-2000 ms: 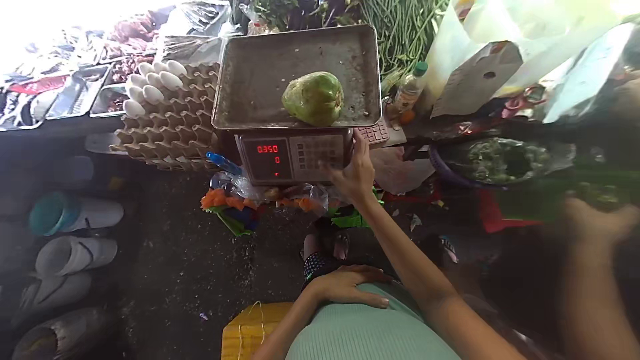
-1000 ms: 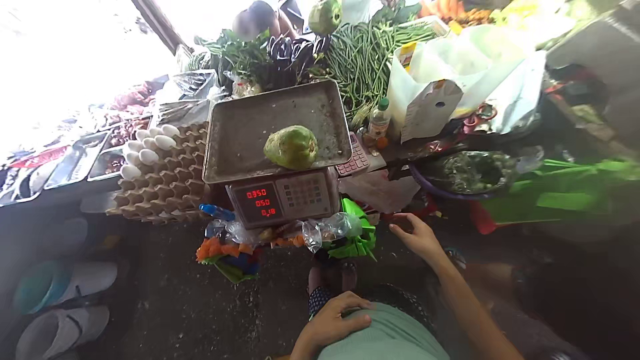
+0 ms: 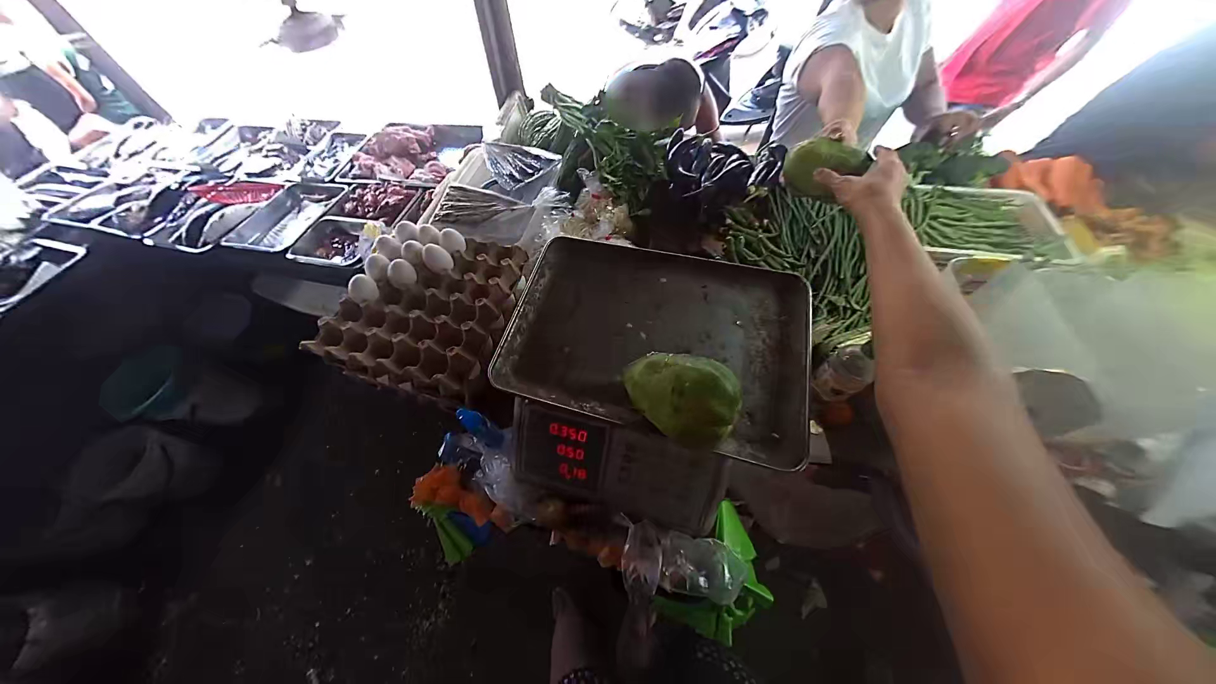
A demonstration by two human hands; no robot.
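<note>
My right hand [image 3: 866, 180] reaches far forward and grips the near right side of a green fruit [image 3: 815, 167], which looks like a green papaya or a chayote. A person's hand [image 3: 838, 133] across the stall touches the same fruit from behind. Another pale green fruit [image 3: 684, 397] lies in the near right part of the metal pan [image 3: 655, 294] on a digital scale [image 3: 617, 465], whose display is lit red. My left hand is out of view.
Left of the pan stands an egg tray [image 3: 418, 332] with several white eggs. Long green beans [image 3: 807, 256] and eggplants [image 3: 708, 176] lie behind it, with metal trays of fish and meat [image 3: 394, 152] farther left. Plastic bags hang below the scale. A bottle [image 3: 844, 372] stands at the pan's right.
My right hand has moved from beside the scale forward to the fruit across the stall. My left hand, earlier at my lap, has left the view. The view has tilted up.
</note>
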